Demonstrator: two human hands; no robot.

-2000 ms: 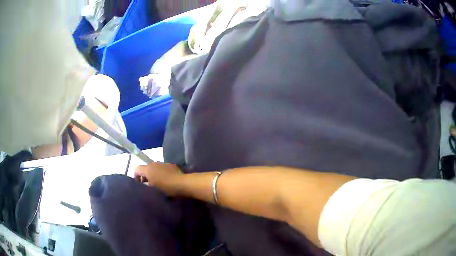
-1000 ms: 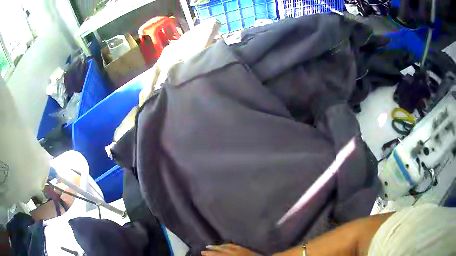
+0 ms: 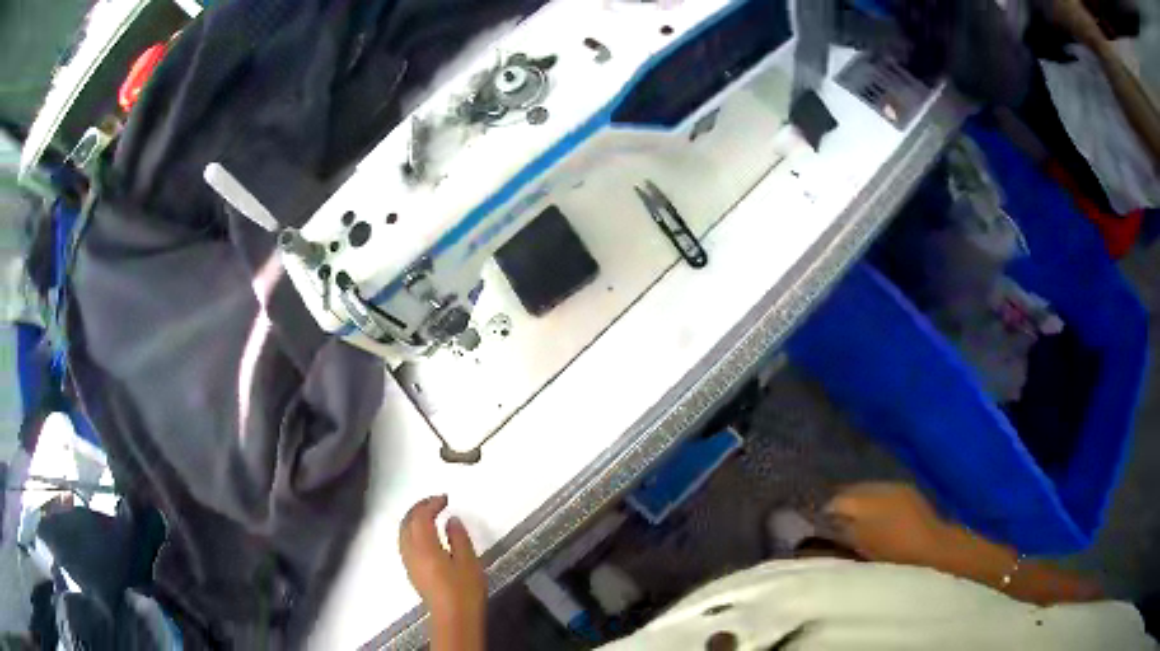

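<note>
The dark grey garment lies in a large heap behind and left of the white sewing machine. Thread snips and a small black square piece lie on the machine bed. My left hand is at the table's front edge, fingers apart and empty, not touching the garment. My right hand is low, beyond the table's front edge near the blue bin; it is blurred, and whether it holds anything is unclear.
The white table has a tape-like front edge. A deep blue bin with clear bags and cloth stands right of it. A small blue object is below the edge. A red thing shows at the upper left.
The view has swung right to the machine and the bin beside it. The garment now shows at the left. My right hand is away from the garment, and my left hand has come into view.
</note>
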